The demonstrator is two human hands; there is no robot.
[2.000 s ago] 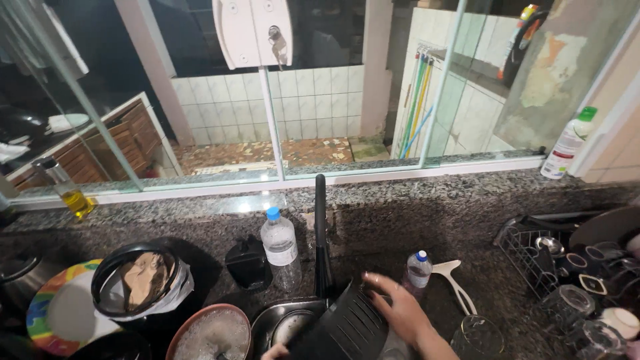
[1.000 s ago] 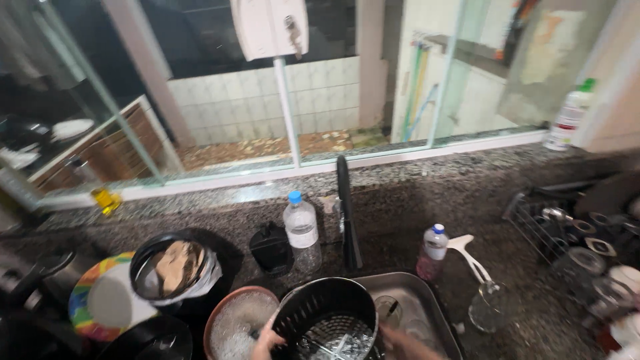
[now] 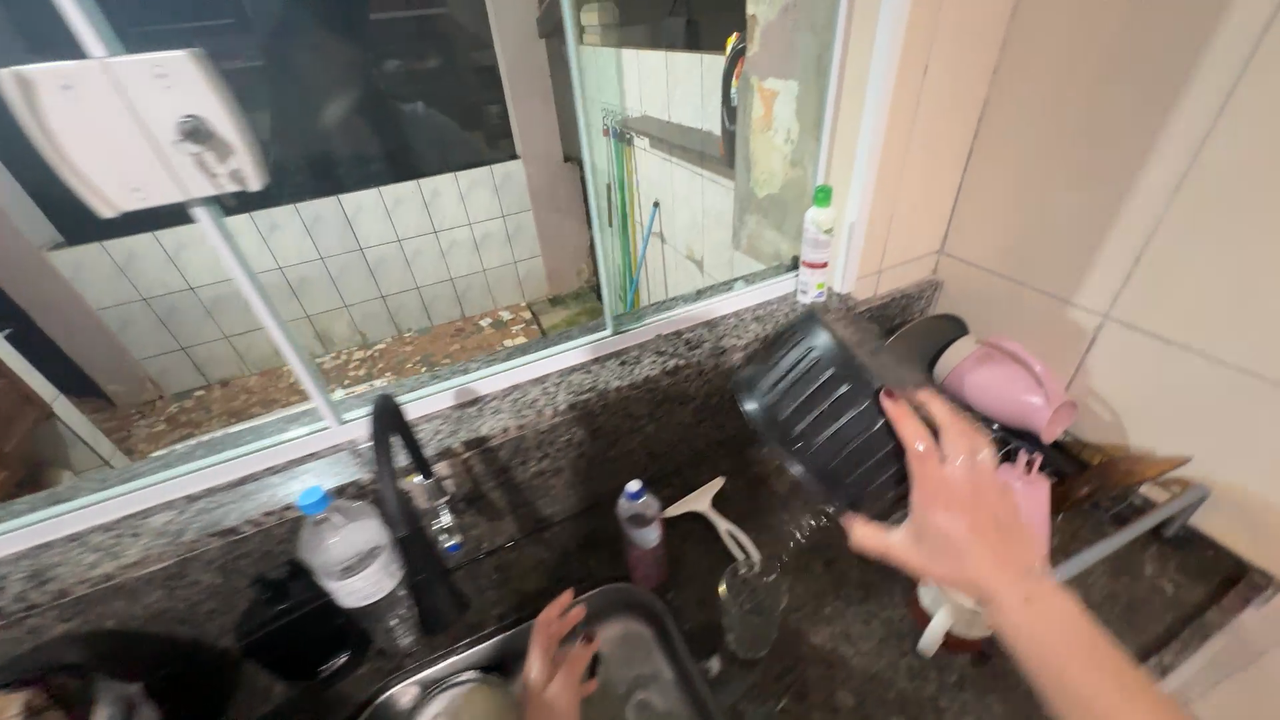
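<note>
My right hand (image 3: 950, 490) grips a black slotted basket (image 3: 825, 410), tilted on its side above the dish rack at the right. Water drips from the basket's lower edge toward a clear glass (image 3: 752, 608) on the counter. Lower and to the left, my left hand (image 3: 560, 655) is over the sink (image 3: 640, 640), fingers apart, with nothing in it. A small bottle of reddish liquid (image 3: 642, 535) stands behind the sink, beside a pale squeegee (image 3: 715, 520). The black faucet (image 3: 410, 500) rises left of them.
A large clear bottle with a blue cap (image 3: 355, 560) stands left of the faucet. The rack (image 3: 1135, 530) holds a pink jug (image 3: 1010, 385) and other dishes; a white mug (image 3: 950, 615) is near it. A green-capped bottle (image 3: 816, 245) stands on the window sill.
The black basket, held over the sink in both hands a second ago, has moved right to the dish rack in my right hand. My left hand has let go of it. The view has swung right.
</note>
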